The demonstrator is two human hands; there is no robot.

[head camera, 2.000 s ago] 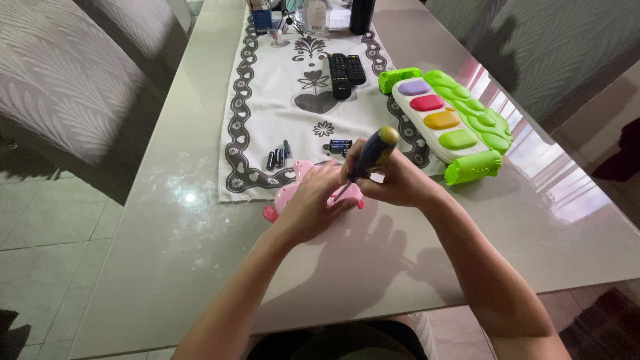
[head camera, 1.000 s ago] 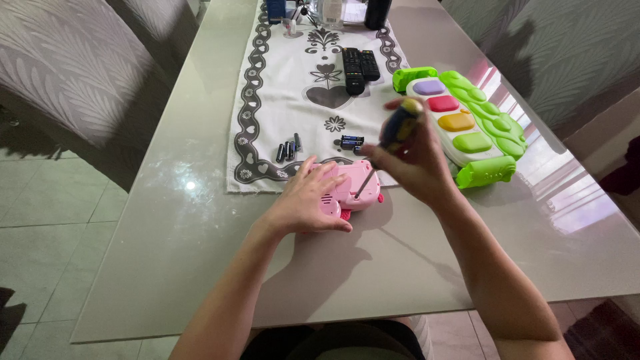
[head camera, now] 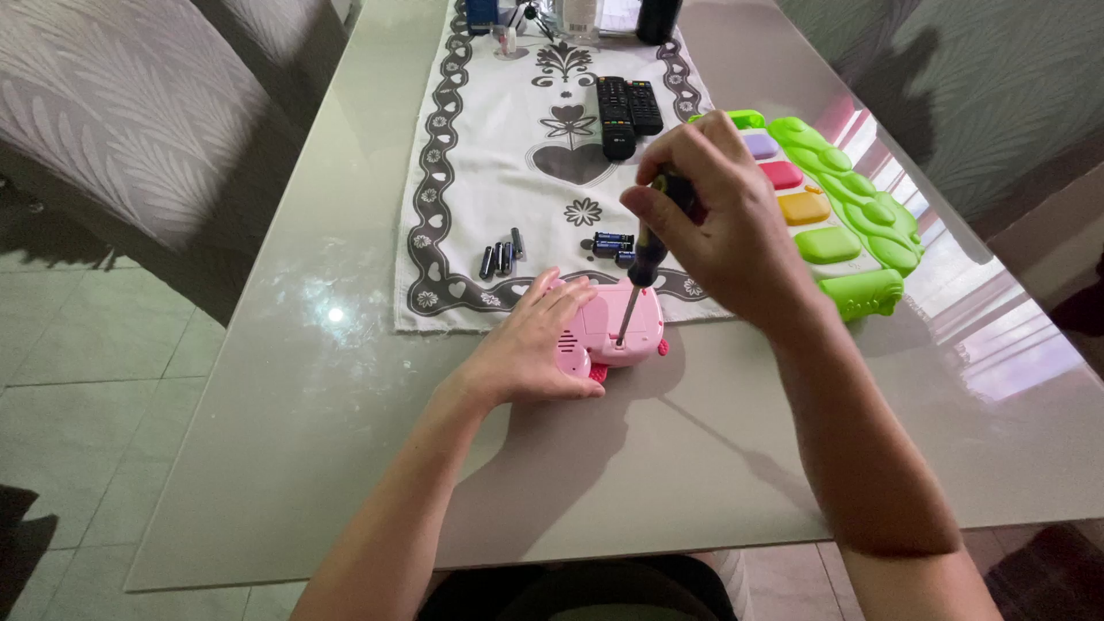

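Note:
A pink plastic toy point(head camera: 604, 323) lies on the table at the front edge of the cloth, its battery cover side facing up. My left hand point(head camera: 539, 345) rests over the toy's left part, fingers at its far side and thumb at its near side, gripping it. Above the toy, my right hand point(head camera: 711, 207) holds a screwdriver point(head camera: 647, 259) by its dark handle. The screwdriver stands nearly upright, with its tip at a small recess near the cover's near edge. Whether the tip sits in a screw cannot be told.
Several small batteries point(head camera: 502, 257) lie on the patterned cloth point(head camera: 500, 172), and more batteries point(head camera: 614, 244) lie behind the toy. Two remote controls point(head camera: 628, 116) are farther back. A green and white toy keyboard point(head camera: 819, 207) stands right, near my right forearm. Bottles point(head camera: 580, 17) stand at the far end.
Two seconds ago both hands were close together over the pink toy. My right hand has since risen up the screwdriver's handle, and the tool has gone from slanted to nearly upright.

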